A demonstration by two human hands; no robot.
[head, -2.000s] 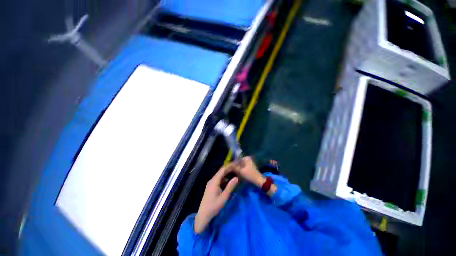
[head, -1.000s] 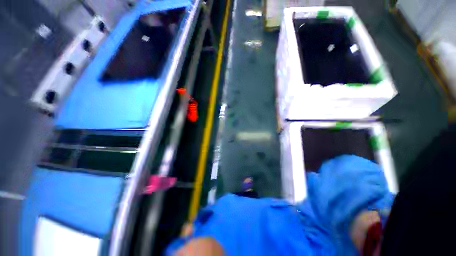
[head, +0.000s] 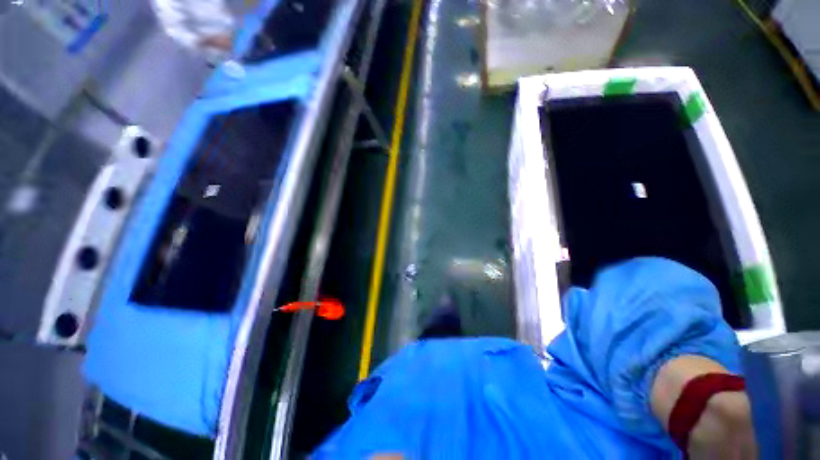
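A white foam packing tray (head: pixel 532 234) with green pads stands on the floor at the right. A glossy black panel (head: pixel 629 171) with a small white label lies inside it. My right hand (head: pixel 719 426), with a dark red wristband, is at the lower right beyond the tray's near end; its fingers are not visible. A blurred grey and silver object (head: pixel 798 382) is beside it; whether I hold it cannot be told. Of my left hand (head: pixel 387 456) only a sliver of skin shows at the bottom edge.
At left, a blue-covered pallet (head: pixel 162 359) on the conveyor rail (head: pixel 270 287) bears another black panel (head: pixel 220 202). A white fan bar (head: pixel 90 243) stands beyond. A person's white sleeve (head: pixel 193 22) shows at the top. A box (head: pixel 553 49) stands behind the tray; an orange object (head: pixel 329 309) hangs by the rail.
The view has shifted along the line and turned; the white backlight unit has left view. My hands, together two seconds ago, are apart, the right one at the lower right.
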